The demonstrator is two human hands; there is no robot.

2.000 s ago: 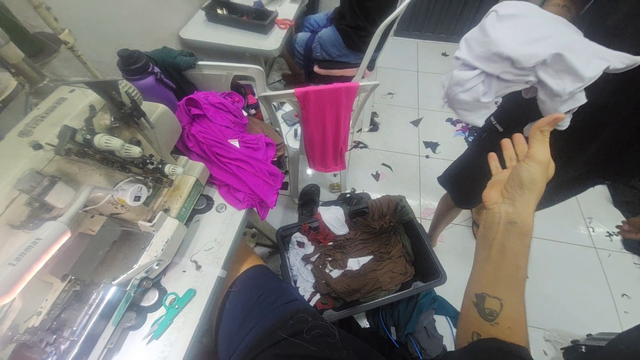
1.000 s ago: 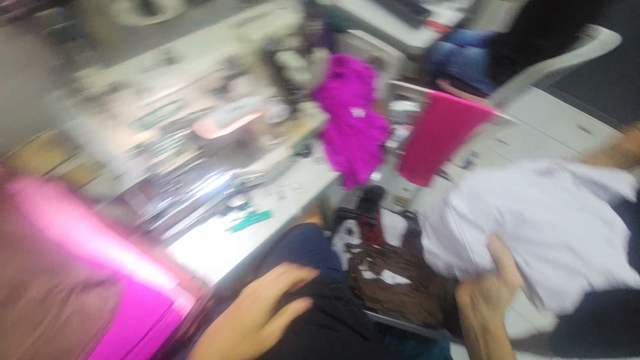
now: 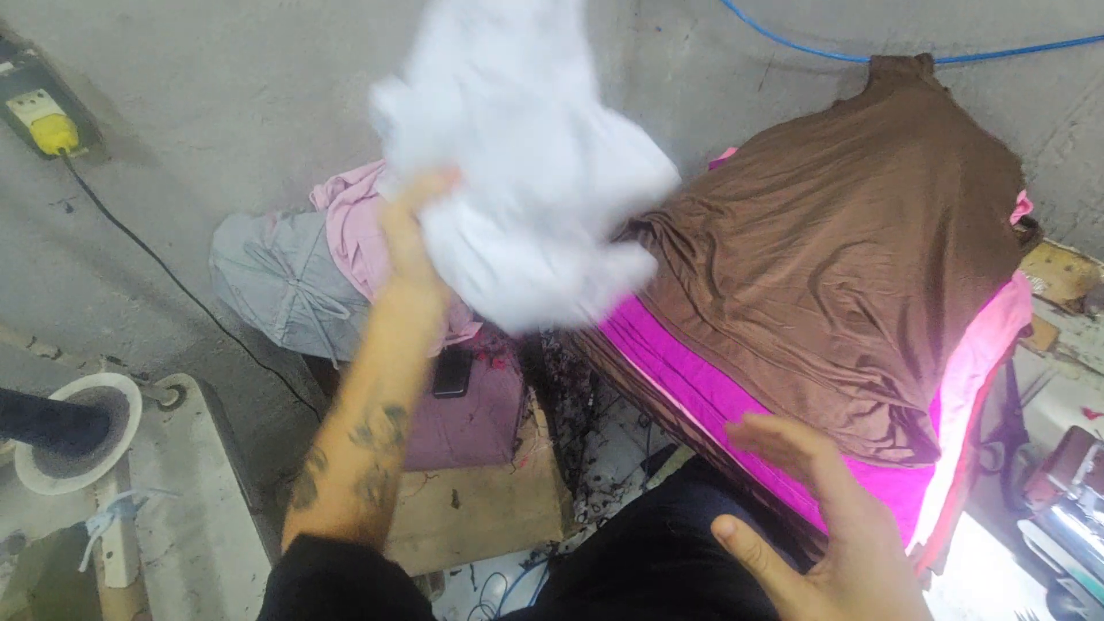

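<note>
A bundle of white fabric point(image 3: 526, 181), blurred by motion, is held up in front of the wall by my left hand point(image 3: 418, 220), whose fingers are partly hidden at its left edge. My right hand point(image 3: 824, 517) is empty, its fingers spread, beside a stack of brown and magenta garments. The top brown garment point(image 3: 828, 259) drapes over magenta fabric point(image 3: 699, 362) and pink fabric point(image 3: 983, 336). Behind my left forearm lie a grey drawstring garment point(image 3: 285, 276) and light pink fabric point(image 3: 358, 224).
A dark phone point(image 3: 453, 371) lies on mauve cloth point(image 3: 470, 423) over a wooden surface point(image 3: 483, 517). A machine table with a thread cone point(image 3: 78, 431) stands at left. A yellow plug point(image 3: 53, 134) sits in a wall socket. Scissors point(image 3: 1005, 440) and sewing machine parts point(image 3: 1069, 517) are at right.
The view has swung far left, from the floor crate to the wall. The white fabric, near my right hand one second ago, is now in my left hand.
</note>
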